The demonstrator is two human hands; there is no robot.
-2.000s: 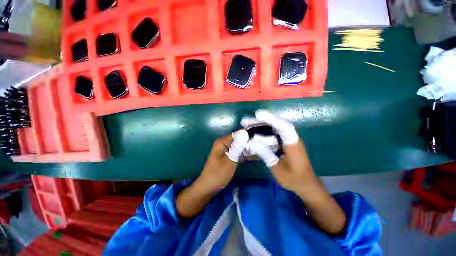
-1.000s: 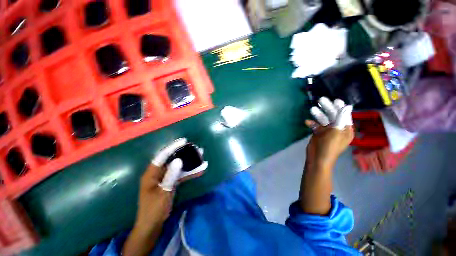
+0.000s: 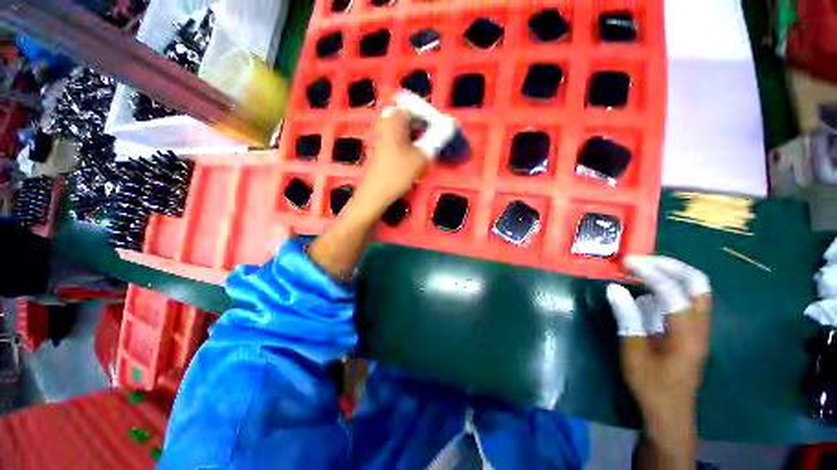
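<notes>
The large red foam tray [image 3: 566, 193] holds black square watch bodies in its pockets. My left hand [image 3: 413, 124], with white finger cots, reaches over the tray. It is blurred and has a dark watch body [image 3: 451, 147] at its fingertips, at a pocket in the middle rows; whether the body touches the pocket floor cannot be told. My right hand [image 3: 665, 307], also in white finger cots, is by the tray's lower right corner, fingers curled. Whether it holds anything white between the fingertips cannot be told.
Pale yellow sticks [image 3: 711, 211] lie right of the tray, with one loose stick [image 3: 746, 259]. A crumpled white heap [image 3: 823, 285] is at the right edge. A smaller foam tray [image 3: 206, 216], dark clustered parts [image 3: 147, 197] and a metal post [image 3: 147, 69] stand left.
My left hand has moved from the bench front to over the tray with the watch body. My right hand has come back from beside the black device to the tray corner. The view has swung left.
</notes>
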